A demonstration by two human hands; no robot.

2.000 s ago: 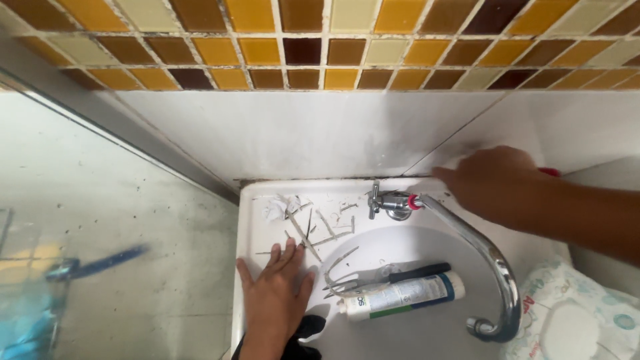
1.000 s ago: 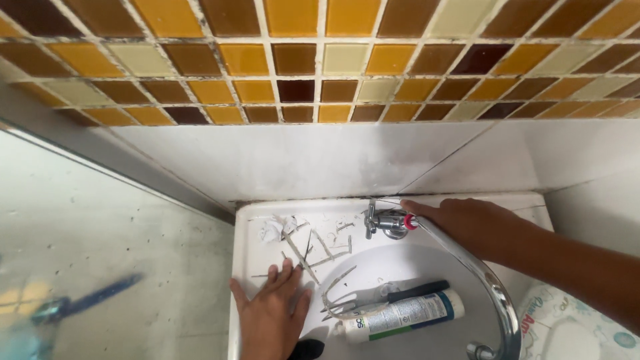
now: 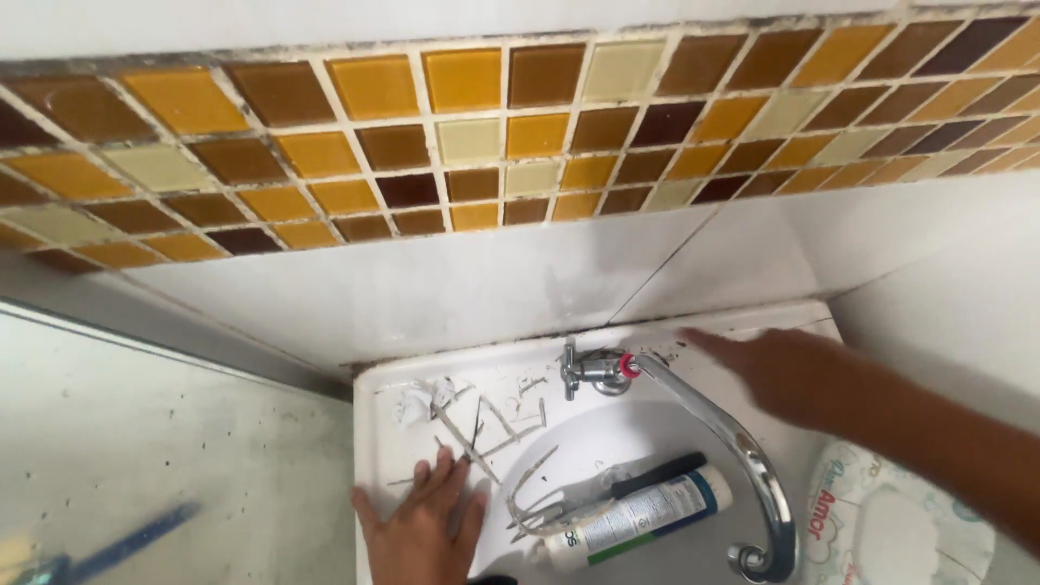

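Observation:
My left hand point(image 3: 426, 516) rests with spread fingers on the left rim of the white sink point(image 3: 378, 439), beside strips of old sealant point(image 3: 467, 443) and a crumpled white paper point(image 3: 414, 404). My right hand point(image 3: 764, 370) is over the back rim, right of the chrome faucet point(image 3: 597, 372); its fingertip is near dark debris by the wall joint. Whether it holds anything small is hidden by blur. In the basin lie a sealant cartridge point(image 3: 642, 520) and a black-handled tool point(image 3: 658, 475), with more strips near the cartridge's tip.
The curved chrome spout point(image 3: 751, 463) arches over the basin's right side. A printed plastic package point(image 3: 902, 520) is at the lower right. Mosaic tiles point(image 3: 463, 81) band the wall above. A glass panel point(image 3: 162, 422) stands left, with a blurred blue item point(image 3: 134, 540) beyond it.
My right hand has moved from beside the faucet to the right along the back rim. My left hand stays on the left rim. The view shows more of the tiled wall.

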